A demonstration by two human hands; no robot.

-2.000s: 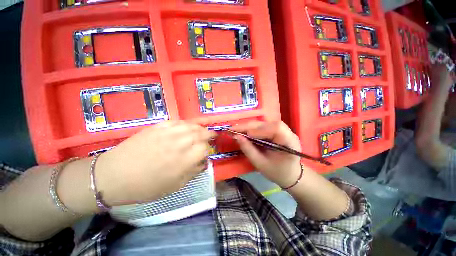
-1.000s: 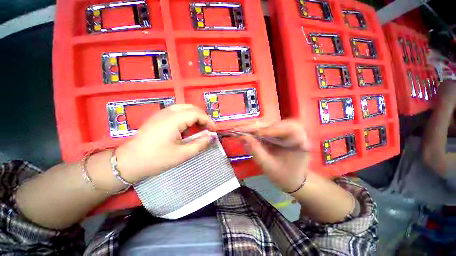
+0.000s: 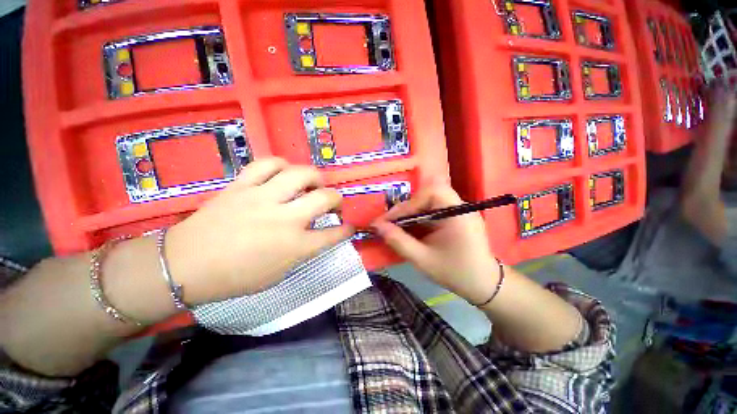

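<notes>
My left hand (image 3: 259, 230) holds a white release liner sheet (image 3: 299, 295) with fine rows, which hangs below its fingers over my lap. My right hand (image 3: 440, 238) grips thin dark tweezers (image 3: 465, 211); their tip meets the sheet's upper edge at my left fingertips. Any small piece at the tip is too small to tell. Phone middle frames with yellow squares, such as one at centre (image 3: 356, 133) and one at left (image 3: 184, 160), lie in pockets of the red foam tray (image 3: 257, 105). A frame (image 3: 376, 194) just beyond my hands is partly hidden.
A second red foam tray (image 3: 501, 162) with more frames lies to the right. Beyond it a further red tray (image 3: 646, 121) holds slim shiny parts. Another person's arm (image 3: 708, 174) is at the far right, with a white gridded sheet (image 3: 718, 50) by the hand.
The sheet first tilted into fuller view, then dropped back slightly lower left. The tweezers' rear end has swung up. The trays shifted in view as the camera moved.
</notes>
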